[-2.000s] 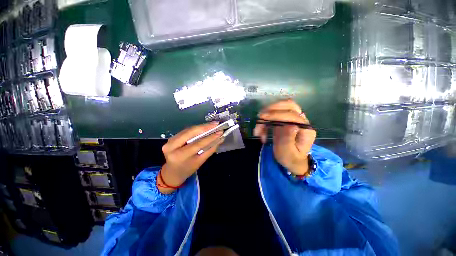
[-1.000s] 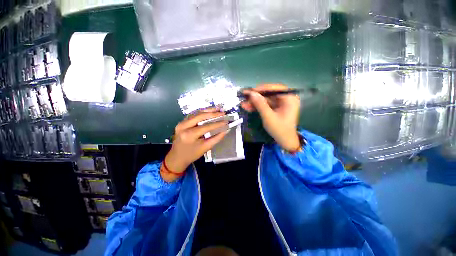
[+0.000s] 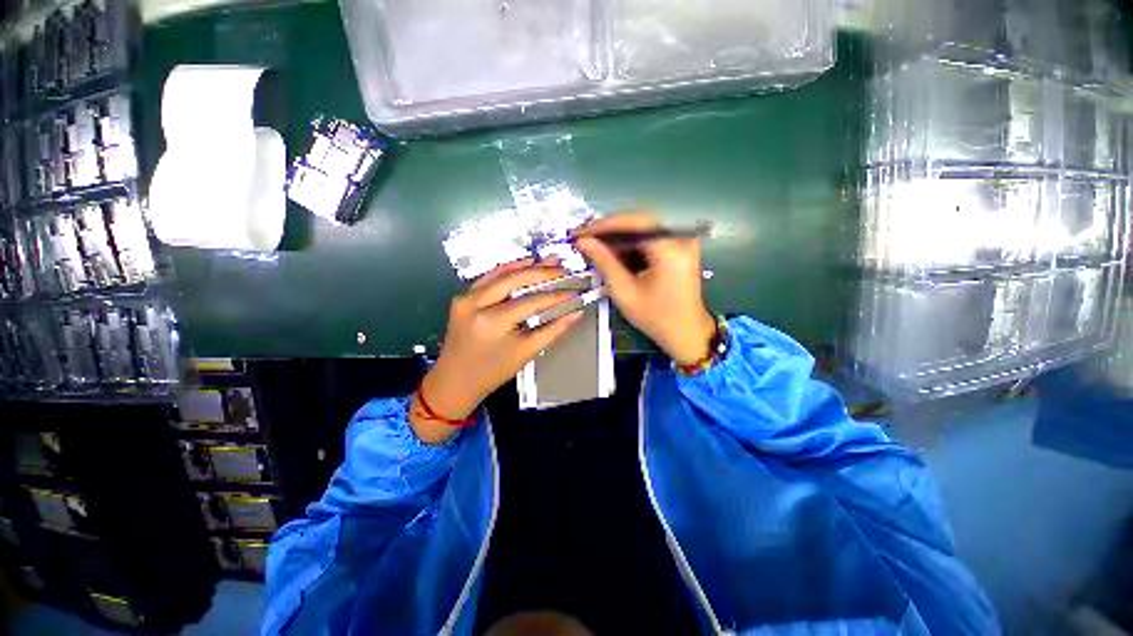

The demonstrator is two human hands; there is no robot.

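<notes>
My left hand [image 3: 485, 338] holds a grey sheet with white edges [image 3: 569, 367], which hangs down over the bench's front edge from between my fingers. My right hand [image 3: 655, 283] holds dark tweezers [image 3: 665, 234] lying nearly level, with the tip end at the right side of the circuit boards. The circuit boards [image 3: 487, 240] lie in a glaring white cluster on the green mat, just beyond my left fingertips. The glare and my fingers hide the tool tip and any small piece at it.
A white curled strip [image 3: 218, 186] and a separate board stack [image 3: 336, 170] are at upper left. A large clear tray [image 3: 596, 102] is at the top. Filled trays [image 3: 93, 249] stand left, clear trays [image 3: 982, 298] right. Dark racks of units [image 3: 226, 462] are below left.
My right hand has moved from the right to the boards with the tweezers. The sheet in my left hand, earlier seen nearly edge-on, now hangs flat and open to view.
</notes>
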